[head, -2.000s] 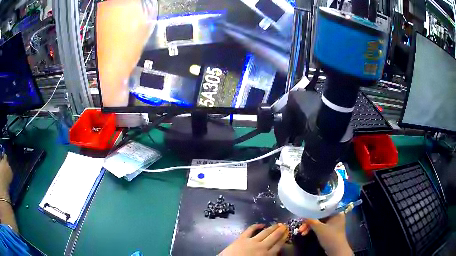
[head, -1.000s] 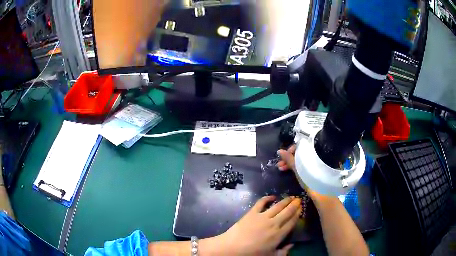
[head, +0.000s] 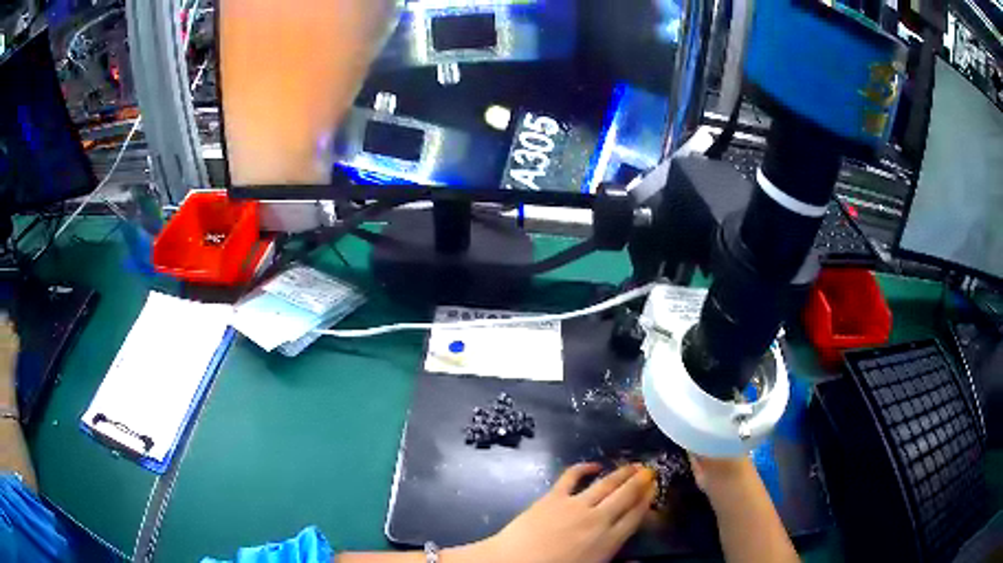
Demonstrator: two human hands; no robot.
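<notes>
A cluster of small components (head: 665,477) lies on the black mat (head: 462,484) below the ring light (head: 704,423). My left hand (head: 577,519) lies palm down, its fingertips at the cluster's left edge; whether they pinch a piece cannot be told. My right hand (head: 715,471) is mostly hidden behind the ring light, with only the wrist side showing, so its fingers and anything in them cannot be seen. A separate pile of dark components (head: 500,422) sits to the left. Small clear scraps (head: 599,398) lie above the cluster.
The microscope tube (head: 759,264) stands over the mat. The monitor (head: 456,99) shows "A305" and a blurred finger. Around are a label card (head: 506,357), red bins (head: 209,244) (head: 849,313), a clipboard (head: 154,379), plastic bags (head: 291,308) and a tilted black tray (head: 918,440). Another person's arm is at left.
My right hand has left the cluster, reached to the clear scraps, and is now mostly behind the ring light. The slim pale tool seen by it earlier no longer shows. My left hand stays at the cluster.
</notes>
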